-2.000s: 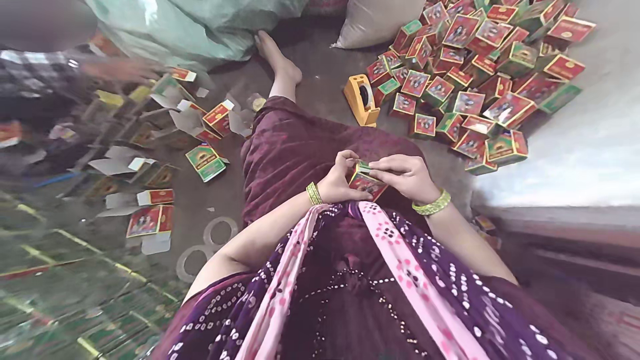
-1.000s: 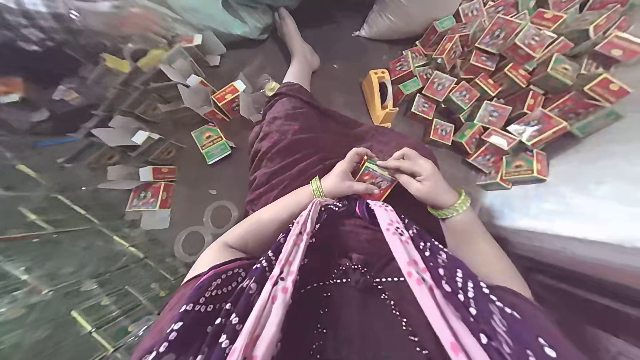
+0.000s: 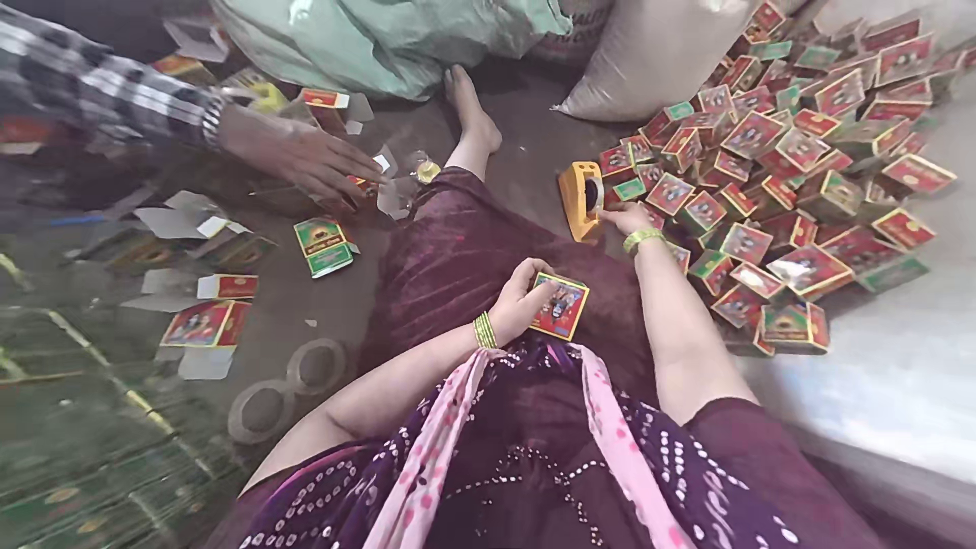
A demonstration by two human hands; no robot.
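A small red and yellow printed cardboard box (image 3: 563,309) is held in my left hand (image 3: 522,301) above my lap, its picture face up. My right hand (image 3: 629,219) reaches out to a yellow tape dispenser (image 3: 577,200) on the floor, with its fingertips at the tape roll side. Whether those fingers grip the tape cannot be told. Just right of the dispenser lies a big heap of similar red and green boxes (image 3: 751,242).
Another person's hand (image 3: 305,156) in a checked sleeve is over open cartons at the left. A green and red box (image 3: 324,248) and tape rings (image 3: 316,366) lie on the floor. A green sack (image 3: 396,46) and a pale sack (image 3: 648,61) stand at the back.
My right hand has left the small box and moved outward to the tape dispenser. My left hand still holds the box. The other person's hand has come in from the left over the cartons.
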